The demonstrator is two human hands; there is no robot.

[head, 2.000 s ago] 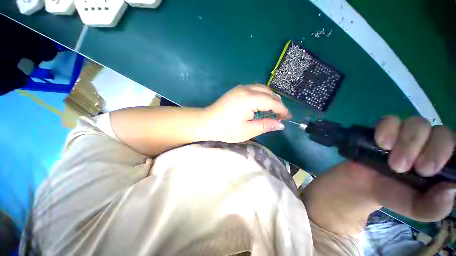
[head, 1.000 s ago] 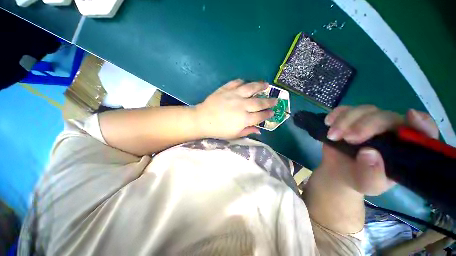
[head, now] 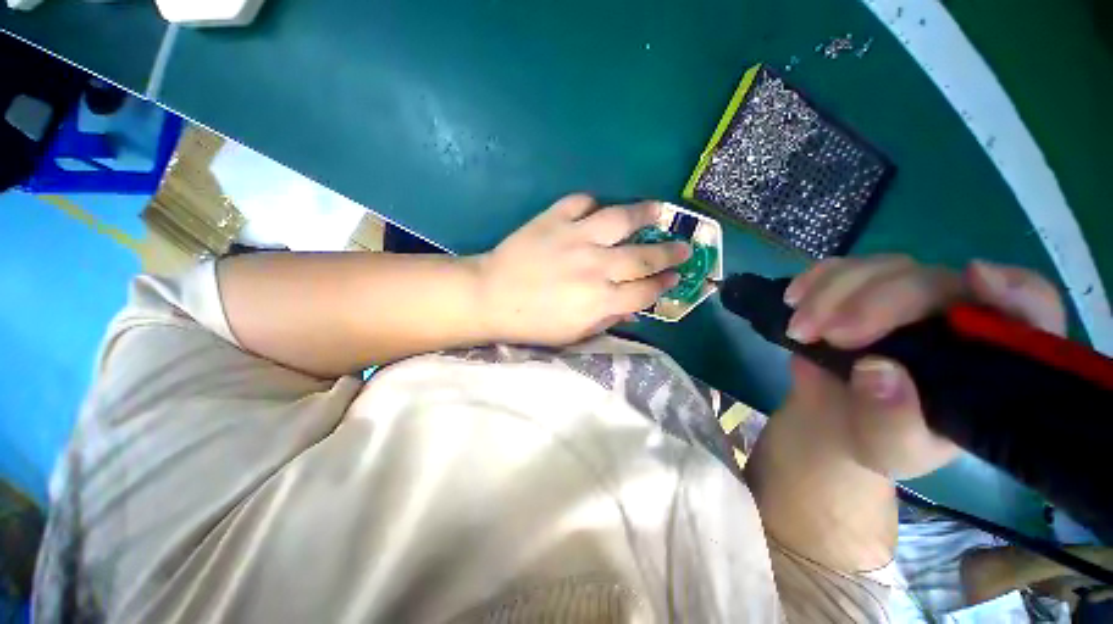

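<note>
A white hexagonal housing half (head: 712,232) lies open side up on the bench, with a green circuit board (head: 701,271) and a dark block inside. My left hand (head: 586,271) holds the housing, fingers spread over its left part and the board. My right hand (head: 879,335) is closed around a black and red electric screwdriver (head: 976,378). The screwdriver's nose is at the housing's right edge; the bit's tip is too small to tell clearly. A dark screw tray (head: 793,165) with a yellow edge, heaped with tiny screws, lies just beyond the housing.
Loose screws (head: 842,46) lie past the tray, near the white rail (head: 976,122). A white unit (head: 210,10) is cut off at the top left. A cardboard box (head: 189,213) with a white sheet (head: 287,201) stands beside the bench. A person's arm (head: 1013,570) shows at lower right.
Two seconds ago the screwdriver's bit was at my left fingertips; now its nose is at the housing, which lies under my left hand. Over the last second the hands have hardly moved; the view has shifted slightly.
</note>
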